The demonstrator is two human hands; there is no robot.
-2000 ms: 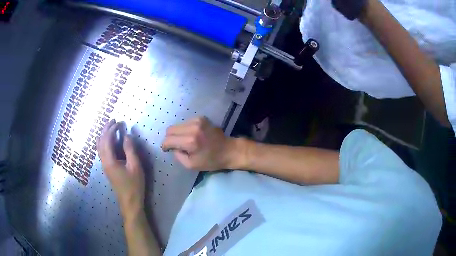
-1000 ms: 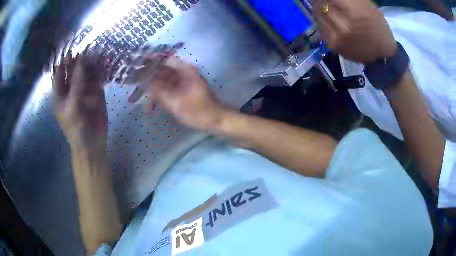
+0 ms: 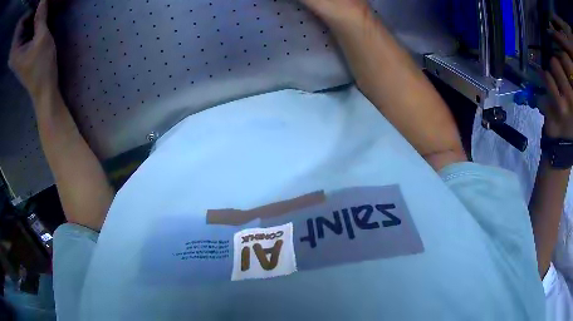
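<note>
The perforated silver-grey metal bed (image 3: 188, 44) fills the top of the view in front of my body. My left hand (image 3: 34, 59) is at the top left over the bed, with thumb and fingers spread towards the top edge; whether it holds something there does not show. My right hand (image 3: 336, 7) is at the top middle, cut off by the picture's edge, with its fingers out of view. No patterned strip shows in this view.
The blue roller (image 3: 466, 25) and shiny guide bars (image 3: 489, 37) stand at the upper right, with a silver end bracket (image 3: 462, 78) and black handle (image 3: 507, 135). Another person's hand (image 3: 559, 88) with a dark wristband is at the right edge. Dark objects lie lower left.
The view has swung down and towards my body, so the strips have left the picture. My hands have moved apart, to the top left and top middle.
</note>
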